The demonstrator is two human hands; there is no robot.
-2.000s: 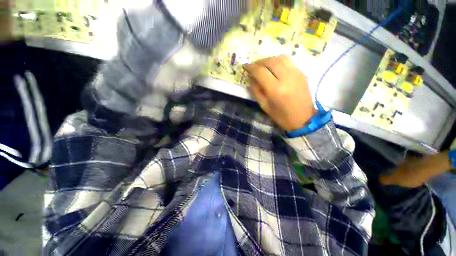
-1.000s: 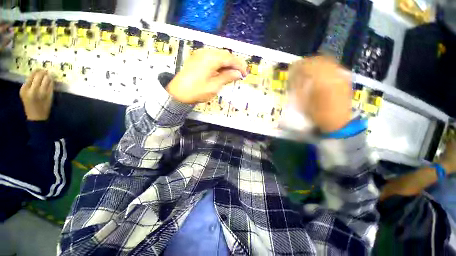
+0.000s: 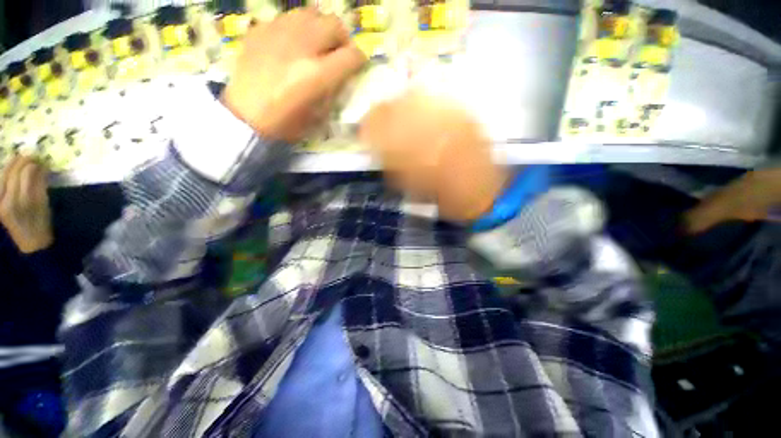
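Note:
A pale circuit board panel (image 3: 415, 73) lies on the line in front of me, with yellow-and-black parts (image 3: 370, 19) along its far edge. My left hand (image 3: 295, 73) is over the panel, fingers curled, its fingertips hidden or too blurred to show a held part. My right hand (image 3: 432, 154), with a blue wrist strap (image 3: 514, 197), is strongly blurred over the panel's near edge, right of my left hand. Whether it holds anything cannot be seen.
More boards (image 3: 94, 111) run along the line to the left. A shorter panel (image 3: 617, 94) lies to the right past a grey stretch of track (image 3: 522, 73). Another person's hand (image 3: 26, 201) is at the left edge; another person's forearm (image 3: 736, 201) is at the right.
My right hand has moved left, close to my left hand. My left hand has moved slightly left. The view has shifted, and the component bins are out of the picture.

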